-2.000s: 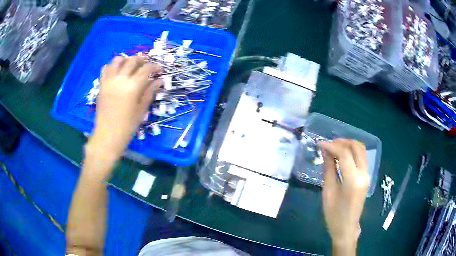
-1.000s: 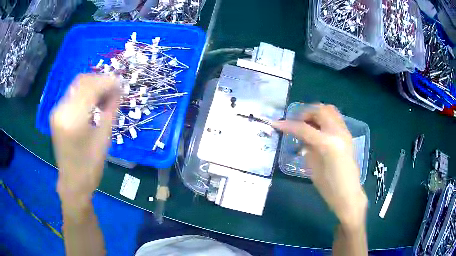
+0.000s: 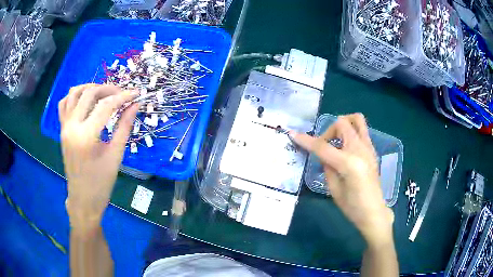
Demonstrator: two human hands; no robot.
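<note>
The silver-white bench fixture (image 3: pixel 270 132) stands in the middle, with dark slots and holes in its flat top. My right hand (image 3: pixel 343 162) comes from the right, thumb and forefinger close together at the right end of the fixture's central dark slot; whether they pinch a part is too small to tell. My left hand (image 3: pixel 97 119) is over the left side of the blue tray (image 3: pixel 81 48), thumb and forefinger near the heap of wired parts (image 3: pixel 157 89) with white end blocks and red and pale leads. White blocks show by its fingertips; a grip on one is unclear.
The clear working box (image 3: pixel 392 173) is right of the fixture, partly behind my right hand. Clear tubs of parts (image 3: pixel 373 51) stand at the back right, others at the back left. A few loose parts (image 3: pixel 412 197), a pale strip (image 3: pixel 425 205) and dark tweezers-like tool (image 3: pixel 450 169) lie at right.
My right hand has moved from the clear working box to the fixture's slot. My left hand has shifted left from deeper in the tray, its fingers now near the heap's left side.
</note>
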